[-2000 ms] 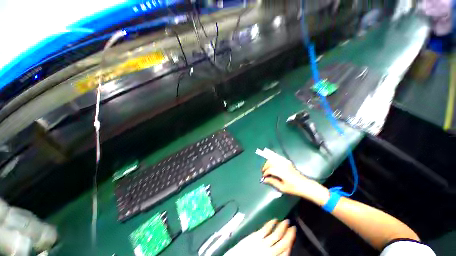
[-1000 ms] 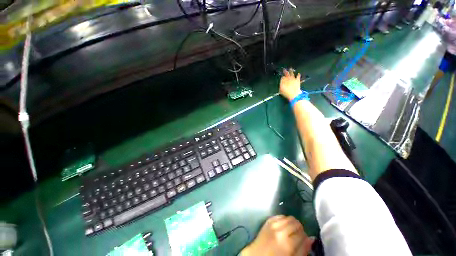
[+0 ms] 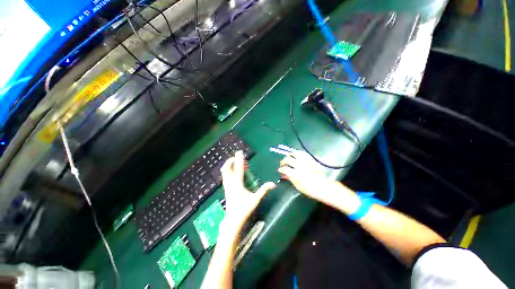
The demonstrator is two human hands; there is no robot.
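My left hand (image 3: 240,189) is over the right end of the keyboard, its fingers and thumb spread around a blurred green circuit board (image 3: 253,178). My right hand (image 3: 302,174) is just right of it, fingers bent, with a small dark thing at the fingertips, too blurred to name. A blue wrist strap (image 3: 364,205) is on my right wrist. Two more green boards, one (image 3: 208,224) partly behind my left forearm and one (image 3: 176,262) further left, lie before the keyboard (image 3: 189,189).
A barcode scanner (image 3: 328,110) with a looped black cord lies to the right. Beyond it is a dark mat (image 3: 381,48) with a green board (image 3: 343,50). White strips (image 3: 248,244) lie near the bench edge. Cables hang behind the keyboard; a monitor (image 3: 48,34) is upper left.
My right hand has come back from the rear of the bench to beside my left hand. My left hand has moved from the front edge to near the keyboard. The camera view has turned.
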